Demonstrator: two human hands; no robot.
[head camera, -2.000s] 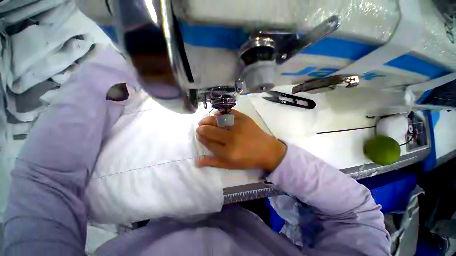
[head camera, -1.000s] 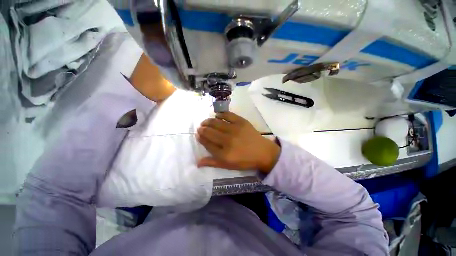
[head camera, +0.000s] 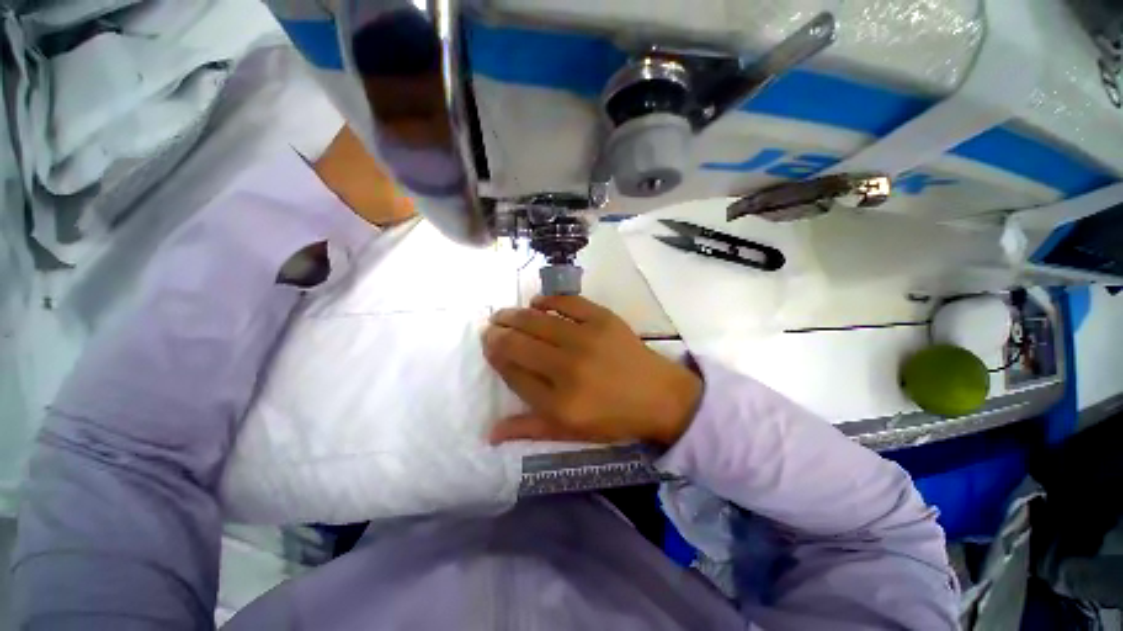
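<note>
A white fabric panel (head camera: 382, 407) lies on the sewing machine table and hangs over its front edge. My right hand (head camera: 579, 370) lies flat on the fabric's right edge, fingers slightly apart, just in front of the presser foot and needle area (head camera: 558, 240). My left hand (head camera: 370, 185) shows only as a part near the wrist, left of the machine head; its fingers are hidden behind the head and in glare. The white sewing machine (head camera: 542, 111) with a blue stripe stands over the fabric.
Black thread snips (head camera: 724, 245) lie right of the needle. A green fruit (head camera: 945, 378) and a round white item (head camera: 972, 323) sit at the table's right end. A measuring tape (head camera: 591, 473) runs along the front edge. Crumpled white and grey pieces (head camera: 111, 136) lie at left.
The fabric's stitched line has shifted on the table. Part of my left hand now shows beside the machine head, where the sleeve covered it two seconds ago. My right hand stays on the fabric.
</note>
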